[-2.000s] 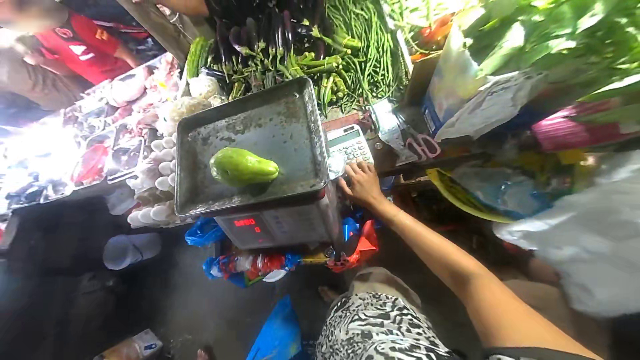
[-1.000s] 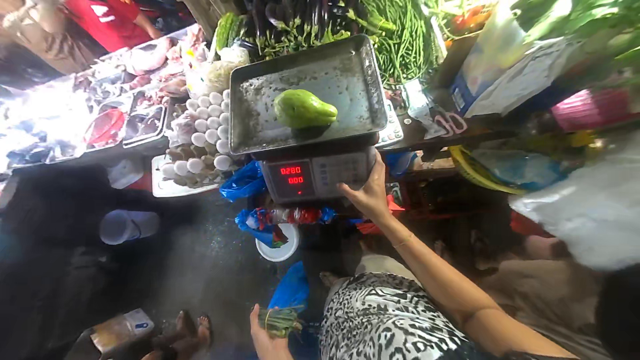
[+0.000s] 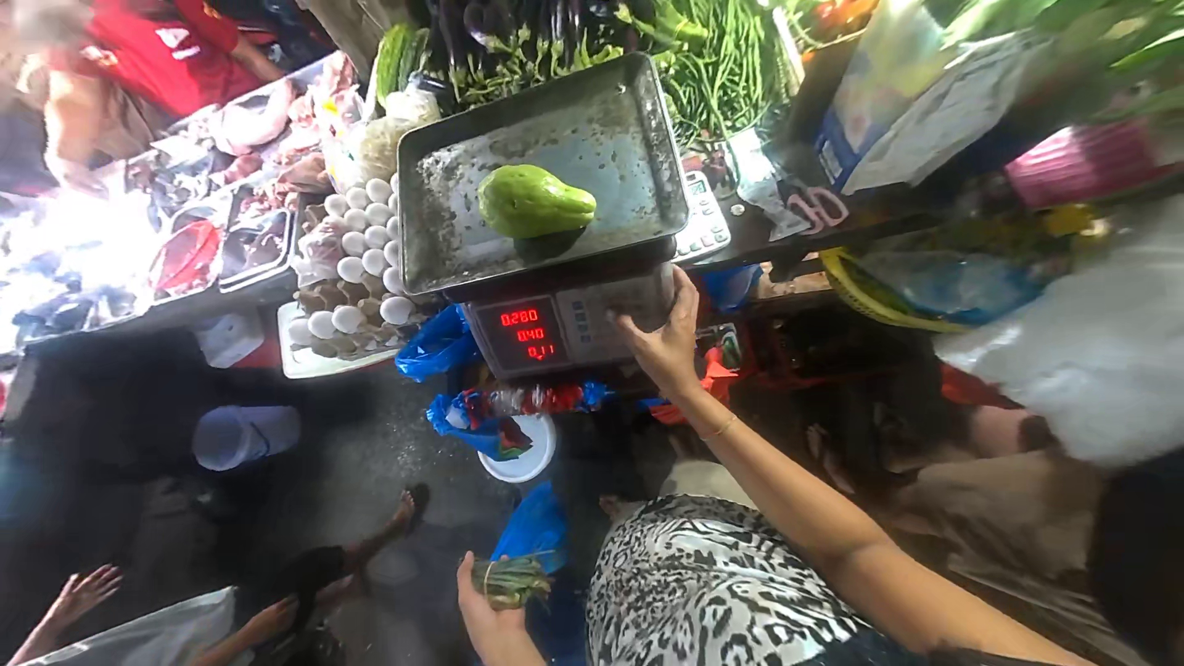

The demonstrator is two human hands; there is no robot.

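A pale green chayote (image 3: 532,202) lies on the worn metal tray (image 3: 435,250) of a digital scale (image 3: 518,335) with lit red digits. My right hand (image 3: 666,333) is at the scale's keypad, with the thumb on the panel and the fingers around its right edge. It grips nothing that I can see. Low in the view, my left hand (image 3: 495,601) holds a small tied bundle of green vegetables (image 3: 513,581), and a blue plastic bag (image 3: 536,527) hangs beside it. A calculator (image 3: 703,217) lies behind the tray's right edge.
White eggs (image 3: 356,242) on trays stand left of the scale, with trays of meat (image 3: 254,231) beyond. Long beans (image 3: 726,65) and eggplants (image 3: 518,23) lie behind. A white bucket (image 3: 245,437) is on the floor. Another person's hands (image 3: 83,592) are at lower left; a person in red (image 3: 166,46) stands upper left.
My right hand has moved from the calculator to the scale's keypad. My left hand has come into view with the bundle. The red digits have changed. The view has shifted.
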